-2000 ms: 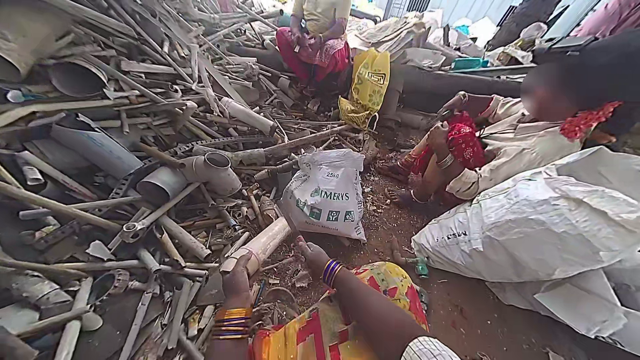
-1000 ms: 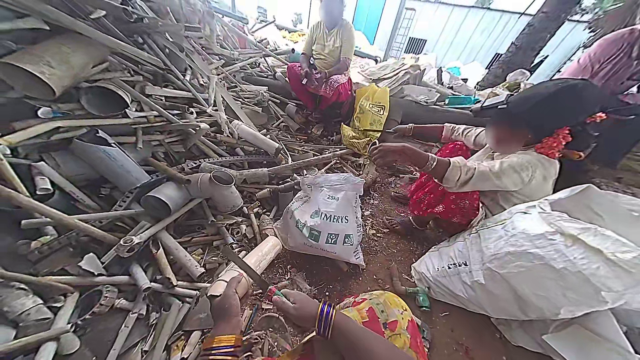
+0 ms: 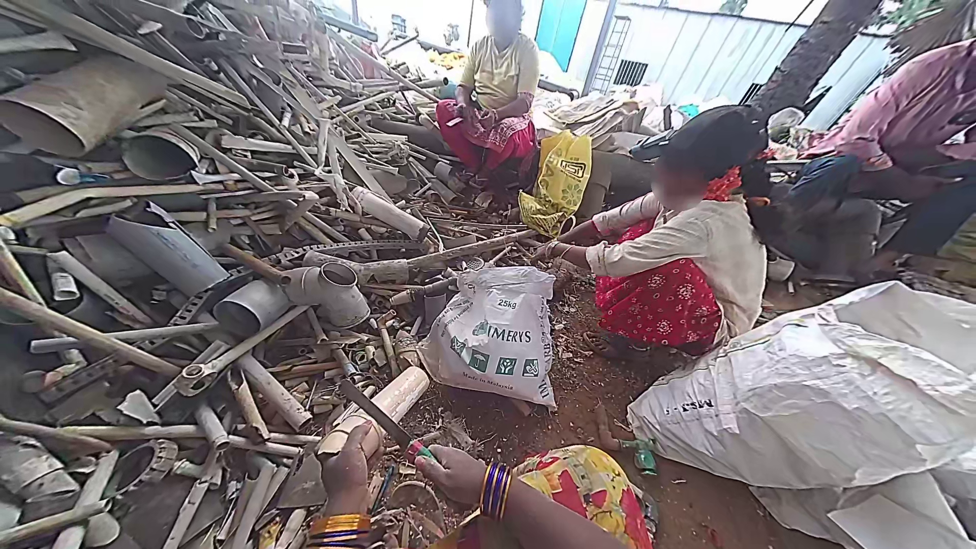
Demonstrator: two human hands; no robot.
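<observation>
At the lower middle of the head view, my left hand grips the near end of a beige plastic pipe piece, which slants away toward a white woven sack. My right hand is closed around the green and red handle of a knife. The dark blade points up and left and lies across the pipe, just beyond my left fingers; whether its edge touches the surface I cannot tell. The filled white sack stands upright right behind the pipe's far end.
A heap of scrap pipes and fittings covers the left side. One person squats at right, another sits at the back beside a yellow bag, a third is at far right. A large white sack lies at right.
The knife blade shows across the pipe; two seconds ago it was not plainly visible. The squatting person at right has shifted, arms now stretched toward the heap. The view has tilted up.
</observation>
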